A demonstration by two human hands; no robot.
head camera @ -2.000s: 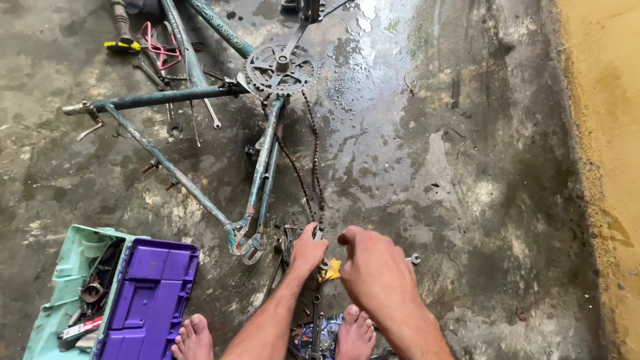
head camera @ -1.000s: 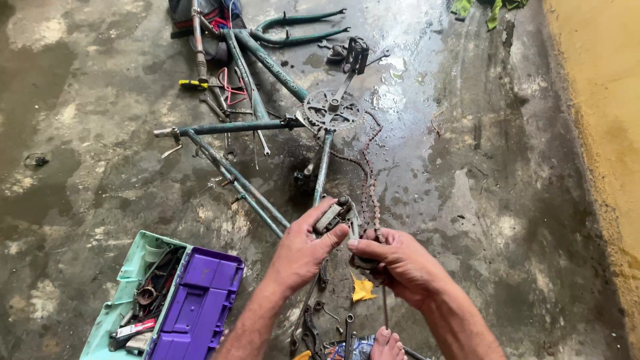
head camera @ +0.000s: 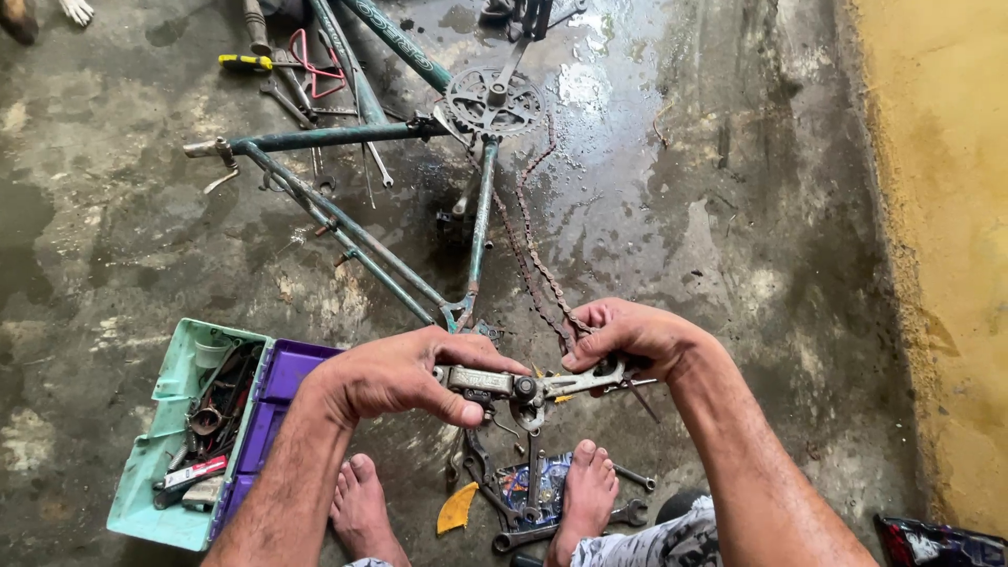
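My left hand point(head camera: 425, 378) grips the body of a metal rear derailleur point(head camera: 488, 383), thumb below and forefinger along its top. At the cage end, my right hand point(head camera: 630, 339) pinches the derailleur together with the rusty bicycle chain point(head camera: 529, 236). The chain runs from my right fingers up toward the chainring point(head camera: 494, 102). Just beyond my hands lies the green bicycle frame point(head camera: 339, 142) on the wet concrete floor, its dropout close to my left hand. A thin pointed piece sticks out below my right hand; what it belongs to is hidden.
An open mint and purple toolbox point(head camera: 169, 441) full of tools stands at the left. Wrenches point(head camera: 524, 539) and a yellow piece point(head camera: 457, 508) lie around my bare feet. A yellow-handled screwdriver point(head camera: 244, 63) lies at upper left. An animal's paw point(head camera: 76, 11) shows at the top left.
Two seconds ago my hands were low near the floor parts. The derailleur, seen in my hands one second ago, is now stretched out sideways between them. The view has shifted.
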